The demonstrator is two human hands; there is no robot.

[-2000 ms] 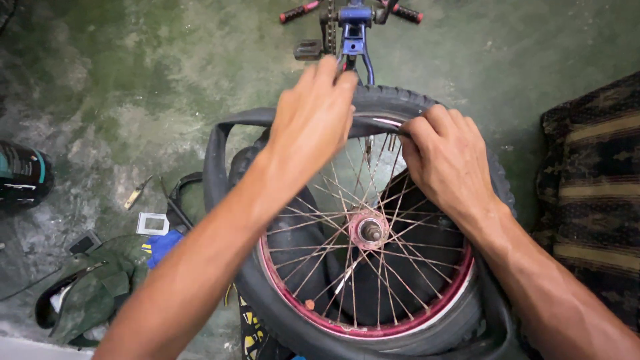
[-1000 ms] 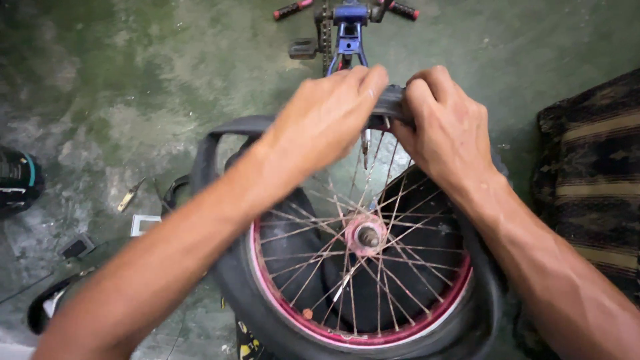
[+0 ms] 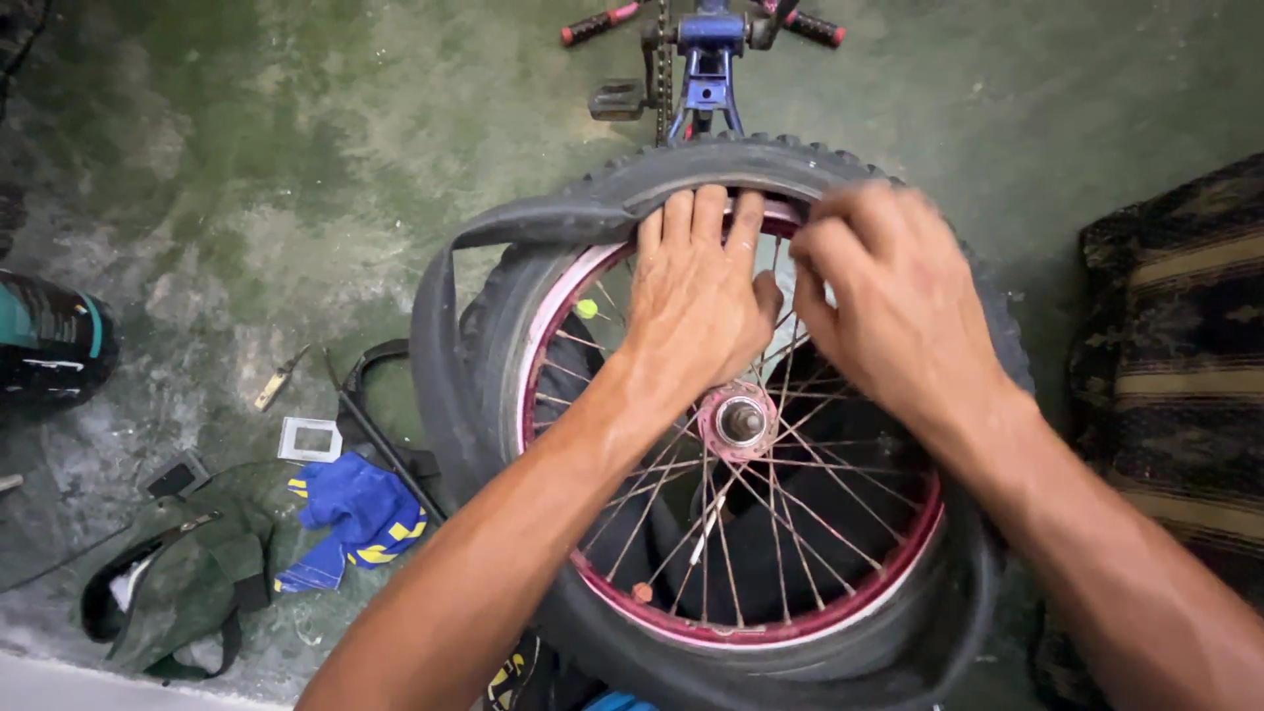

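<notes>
A bicycle wheel with a red rim (image 3: pixel 746 632), rusty spokes and a pink hub (image 3: pixel 738 423) faces me. Around it sits a knobby black tire (image 3: pixel 760 156). A black inner tube (image 3: pixel 434 346) loops outside the tire on the left and goes in under the tire's edge near the top. The fingers of my left hand (image 3: pixel 691 286) are tucked at the gap between tire bead and rim at the top. Beside it, my right hand (image 3: pixel 894 296) is blurred, with fingers curled at the rim's upper right; whether it grips anything is hidden.
Beyond the wheel lies a blue bicycle frame (image 3: pixel 711 39) with a pedal (image 3: pixel 617 99). On the floor at left are a small knife (image 3: pixel 281 380), a blue cloth (image 3: pixel 360 509), a green bag (image 3: pixel 193 583) and a black container (image 3: pixel 49 341). Patterned upholstery (image 3: pixel 1185 346) stands at right.
My left hand has moved down from the tire's top to the rim, its fingers now flat and spread. The right hand has let go of the tube and tire held at the top one second ago.
</notes>
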